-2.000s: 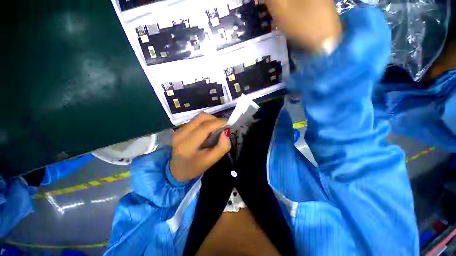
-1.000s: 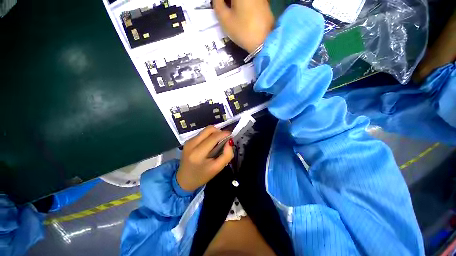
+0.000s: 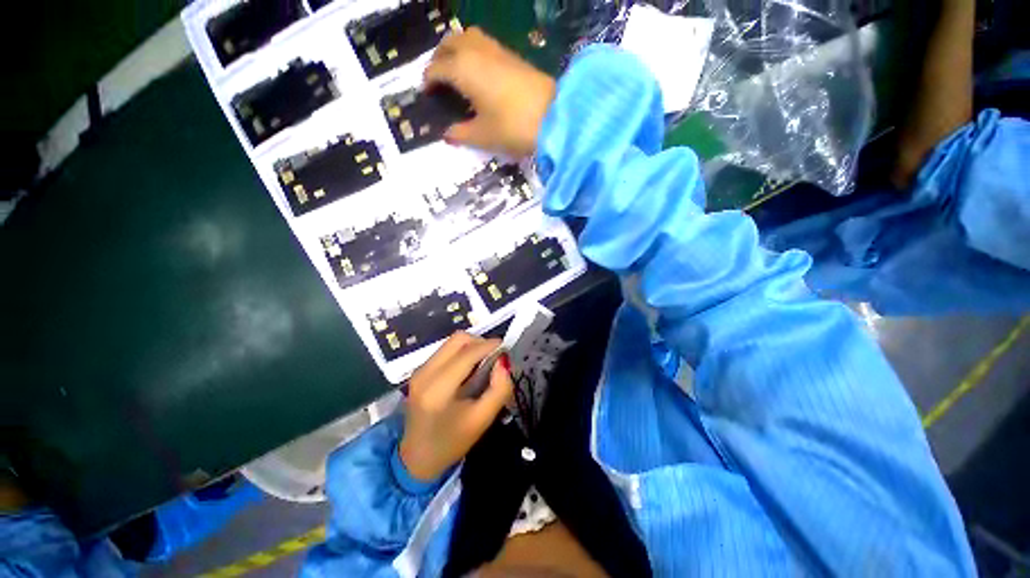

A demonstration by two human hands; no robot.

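Note:
My left hand (image 3: 452, 397) is near my body, shut on a bent release liner sheet (image 3: 523, 332), white on the side that shows. My right hand (image 3: 494, 95) is over the white carrier tray (image 3: 271, 169), its fingertips at a black board (image 3: 418, 117) in the right column. Whether the fingertips hold a small sticker cannot be seen. Other black boards with small gold and silver patches lie in two columns, such as one (image 3: 330, 174) in the left column and one (image 3: 520, 271) at the near end.
A crumpled clear plastic bag (image 3: 791, 102) lies right of the tray, with a white label (image 3: 669, 54) and a green sheet (image 3: 697, 138). Another person's arm (image 3: 941, 96) is at the far right. The dark green bench (image 3: 169, 282) extends left. A white tub (image 3: 299, 465) is below its edge.
The view has shifted, so more of the tray's far end shows. My right hand has moved to a board in the right column. My left hand still holds the liner near my body.

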